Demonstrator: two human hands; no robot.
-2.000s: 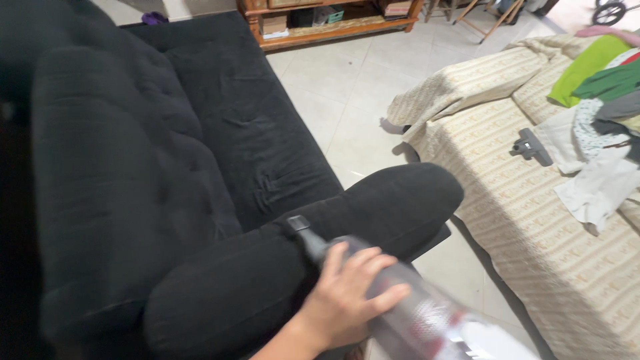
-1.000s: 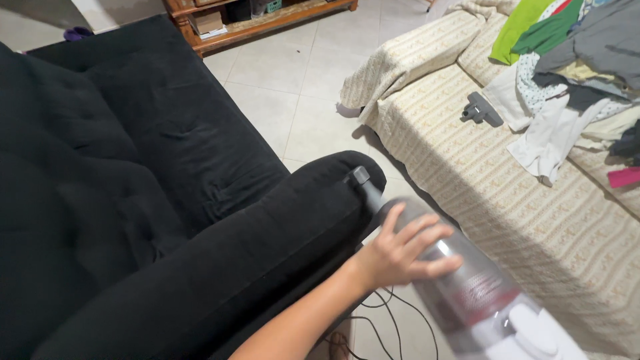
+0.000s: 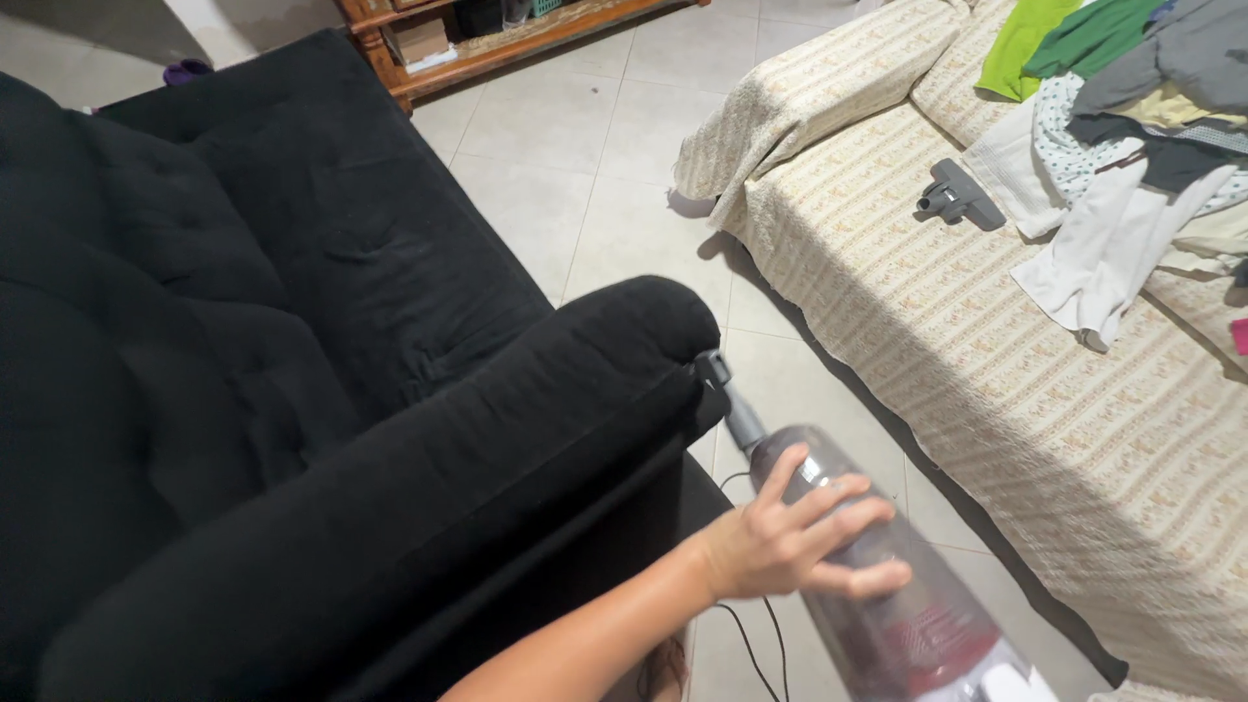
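My left hand (image 3: 814, 536) lies over the clear, tinted body of a handheld vacuum cleaner (image 3: 936, 624), fingers spread across its top. The vacuum's grey nozzle (image 3: 717, 375) touches the front end of the black sofa armrest (image 3: 585, 370). The vacuum's white rear part runs out of the bottom edge. My right hand is out of view. Left of the armrest stretches the seat of the black fabric sofa (image 3: 292, 195).
A patterned cover drapes the other sofa (image 3: 877, 263), where a grey floor-brush head (image 3: 960, 195) lies beside heaped clothes (image 3: 1111, 205). Dark cables (image 3: 751, 634) trail over the tiled floor (image 3: 614, 146). A wooden shelf unit (image 3: 507, 58) stands behind.
The nozzle has moved from the top of the armrest to its front end, with my left hand staying on the vacuum body. The view has shifted right.
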